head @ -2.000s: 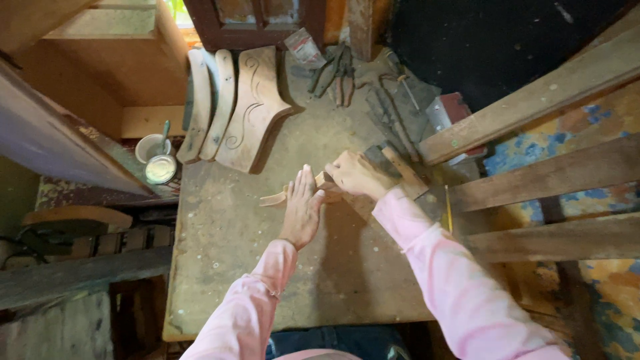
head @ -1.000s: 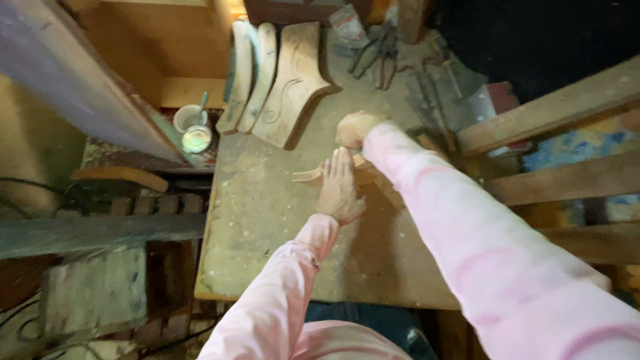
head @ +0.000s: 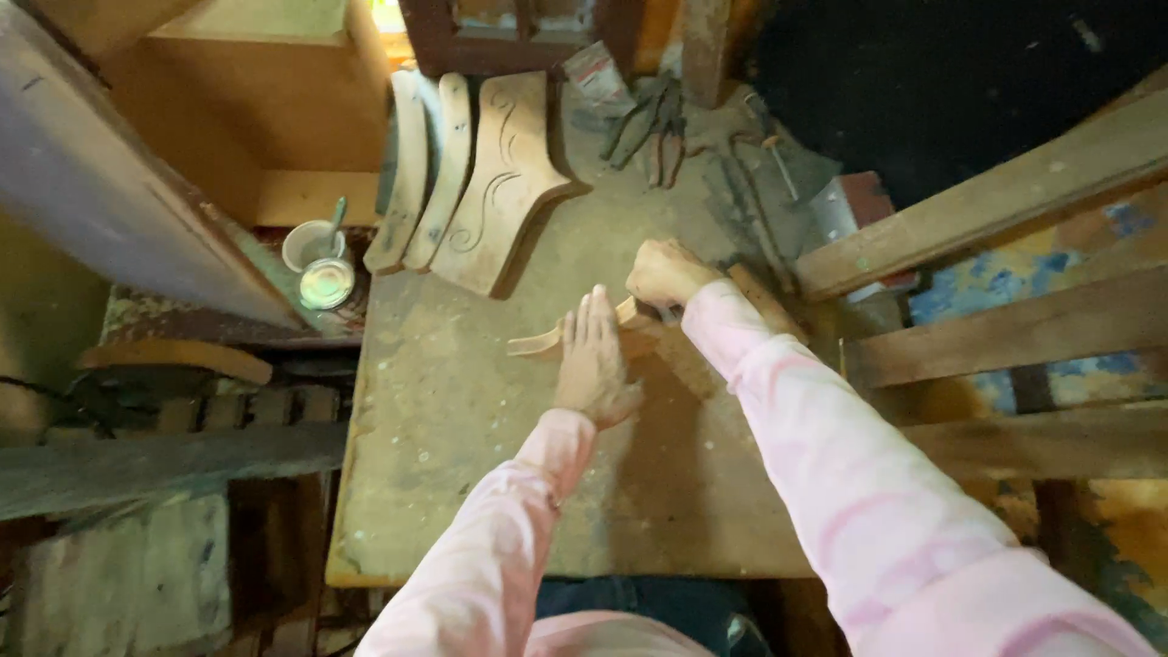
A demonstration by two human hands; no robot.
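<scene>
A narrow, curved wooden piece (head: 534, 346) lies on the wooden table (head: 429, 474). My left hand (head: 595, 360) rests flat over it, fingers extended and pointing away from me, pressing it against the table. Just to the right, my right hand (head: 671, 274) is closed in a fist above the piece's right end; what it grips is mostly hidden beneath it, so I cannot tell what it is. A wooden block or strip (head: 766, 301) lies beyond my right wrist, partly covered by the sleeve.
A carved wooden panel (head: 497, 182) and two curved wooden slats (head: 444, 173) lie at the back left. Pliers (head: 671, 137), a hammer-like tool (head: 753, 205) and a small box (head: 849, 210) are at the back right. A cup (head: 306, 245) and an open can (head: 326, 285) stand left of the table.
My right forearm has swung lower and to the right compared with one second ago, uncovering more of the right fist. My left hand remains on the wooden piece. The view has shifted slightly.
</scene>
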